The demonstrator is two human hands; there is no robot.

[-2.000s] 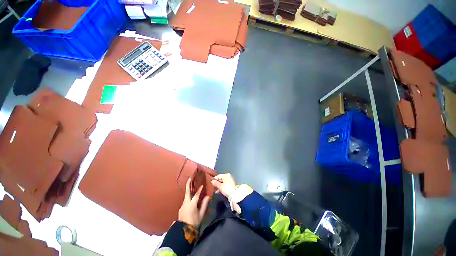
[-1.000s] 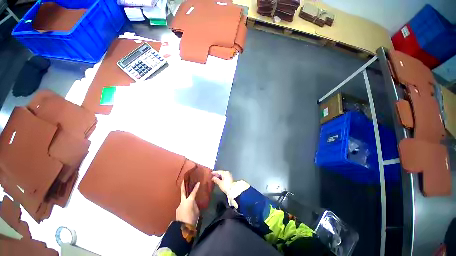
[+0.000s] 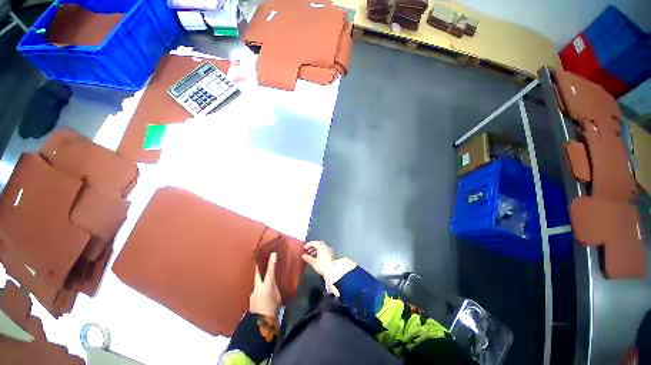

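Note:
A stack of rust-brown cut panels (image 3: 185, 256) lies on the white-covered table in front of me, its near right end at the table edge. My left hand (image 3: 265, 291) holds back lifted corners of the upper panels, thumb and fingers around the turned-up flap. My right hand (image 3: 319, 256) is at the right end of the stack, fingertips pinched at the edge of the lower panels. Whether it grips one panel or several is too small to tell.
Other brown panel stacks lie left (image 3: 43, 214) and at the back (image 3: 300, 36). A calculator (image 3: 203, 88), green-ended sheet (image 3: 155, 136), tape roll (image 3: 94, 335) and blue crate (image 3: 107, 50) are on the table. Right are a metal table with panels (image 3: 607, 157), a blue crate (image 3: 475, 203) and a clear plastic box (image 3: 481, 331).
My left hand has shifted slightly left, turning the upper corners back over the stack, and more of the lower panels' surface shows between my hands. My right hand has barely moved.

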